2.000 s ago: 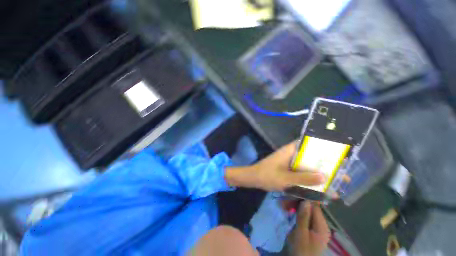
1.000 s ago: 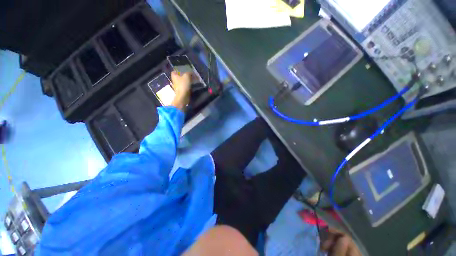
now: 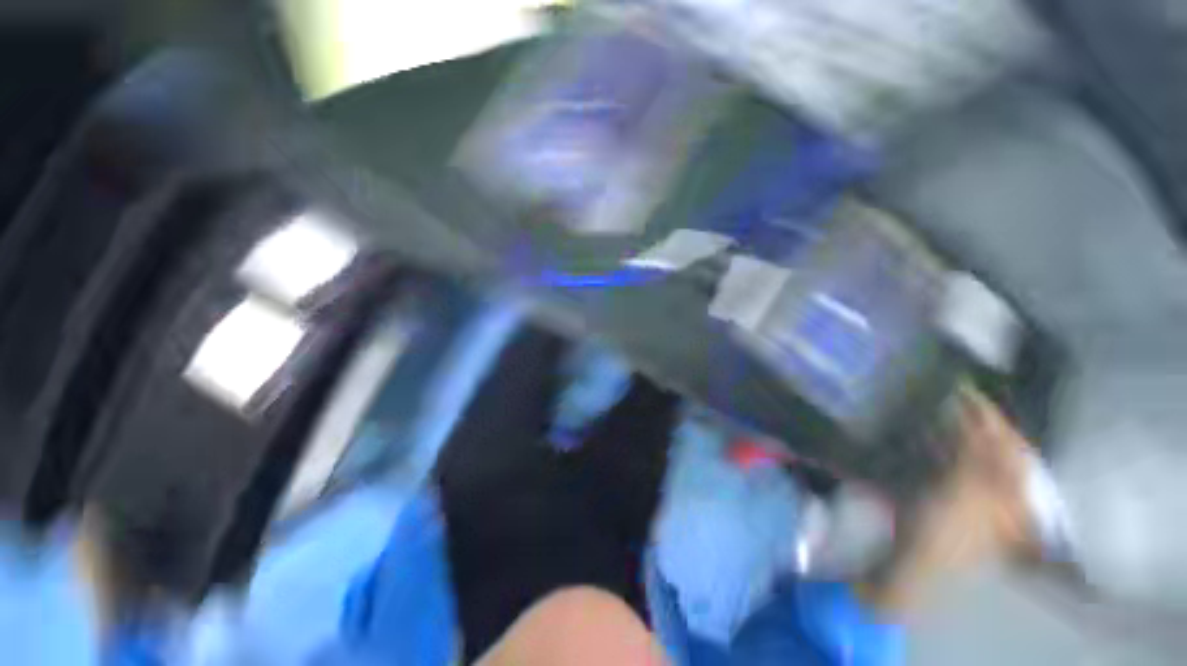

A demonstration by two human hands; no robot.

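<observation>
The whole view is strongly blurred. My left hand (image 3: 94, 559) is a small smear at the lower left, by the near end of the black phone tray (image 3: 156, 455). Its fingers cannot be made out. Two smartphones with white labels (image 3: 300, 258) (image 3: 245, 349) lie side by side in the tray. My right hand (image 3: 976, 488) is at the right over the bench, beyond the lower coupler plate (image 3: 853, 325). A pale object shows beside its fingers; whether it is held cannot be told. The upper coupler plate (image 3: 573, 143) is too smeared to show what lies on it.
The green bench (image 3: 404, 137) runs diagonally across the view. Yellow-white paper (image 3: 391, 39) lies at its top. A blue cable (image 3: 586, 277) runs by the upper plate. A small white box (image 3: 979, 319) is right of the lower plate. A grey instrument (image 3: 872, 59) stands at the top.
My left hand has left the labelled phones and moved to the lower left. My right hand has come up from below the bench edge to the bench's right. The view has shifted and blurred.
</observation>
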